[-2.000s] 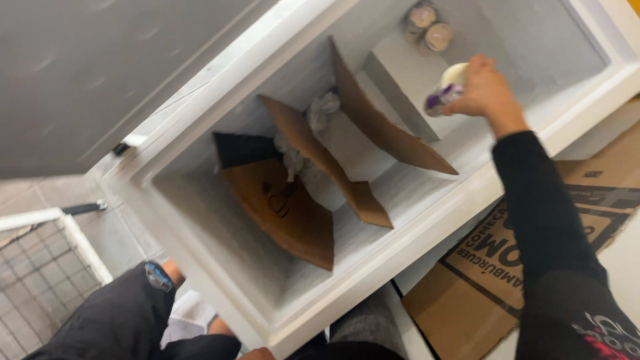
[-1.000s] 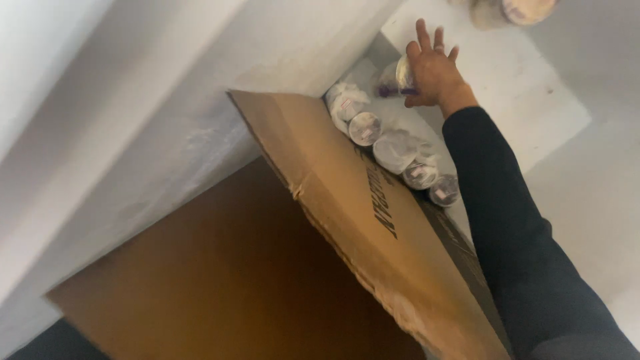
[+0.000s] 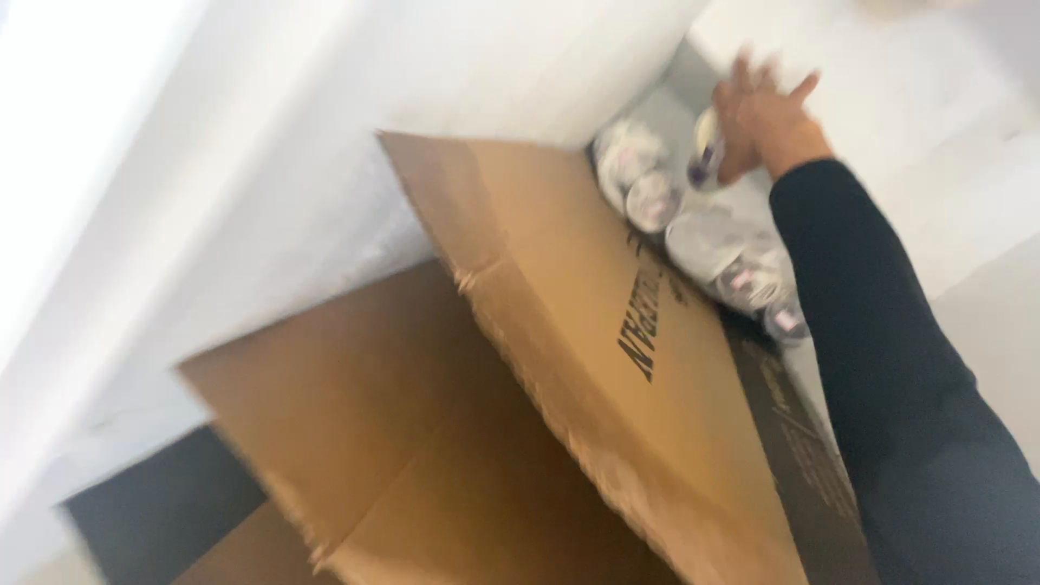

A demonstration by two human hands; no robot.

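Note:
My right hand (image 3: 764, 118), in a dark long sleeve, reaches down inside a white chest freezer from the right. Its palm and thumb are on a small round tub (image 3: 705, 150) with a pale top and a purple patch, while the other fingers are spread. Several small round containers (image 3: 652, 201) with pale lids lie in a row on the freezer floor, left of and below the hand, against a cardboard divider (image 3: 601, 325) with printing. The image is blurred, so their contents cannot be told. My left hand is out of view.
More cardboard (image 3: 349, 390) stands at the lower left, with a dark panel (image 3: 162, 504) beside it. The freezer's white wall (image 3: 504, 65) runs along the upper left. A pale raised step (image 3: 918, 146) lies right of the hand.
The view has moved down into the freezer since two seconds ago. My right hand, over the raised step in the oldest frame, is now low beside the row of containers, still with the tub.

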